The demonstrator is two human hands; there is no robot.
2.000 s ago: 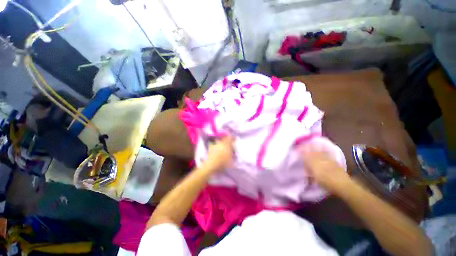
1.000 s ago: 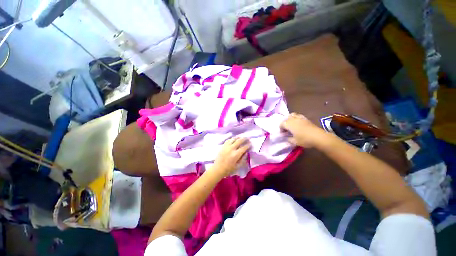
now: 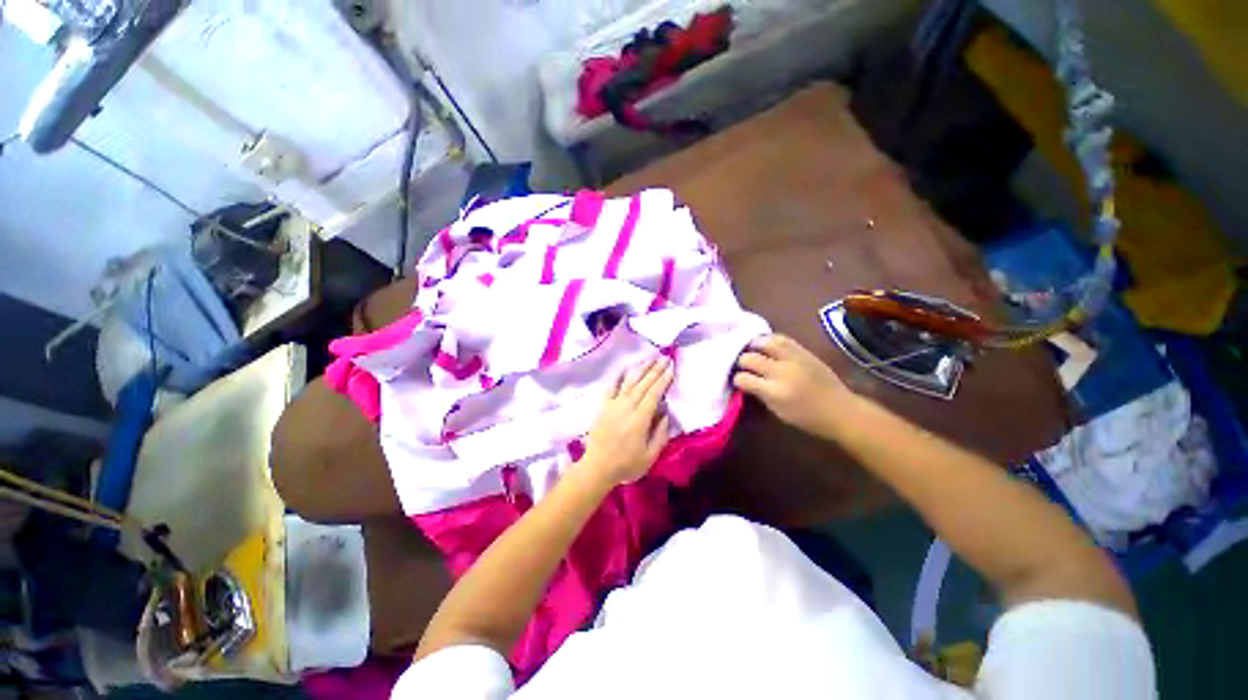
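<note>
A pale lilac-white garment piece with pink strips lies crumpled over the brown padded board. Bright pink cloth hangs from its near edge toward me. My left hand lies flat on the pale cloth near its front, fingers extended, holding nothing that I can see. My right hand pinches the right edge of the pale cloth between bent fingers. A steam iron with an orange-brown handle rests on the brown table cover, right of my right hand and touching neither hand nor garment.
The brown table cover extends behind the garment. A second iron stands at the far left by the cream side board. Red and black scraps lie in the back trough. White scraps fill a blue basket at right. A hose hangs at upper right.
Two seconds ago the garment was bunched up with both hands blurred on it; it now lies more spread out. Since one second ago the hands have barely moved on the cloth; the whole view has shifted.
</note>
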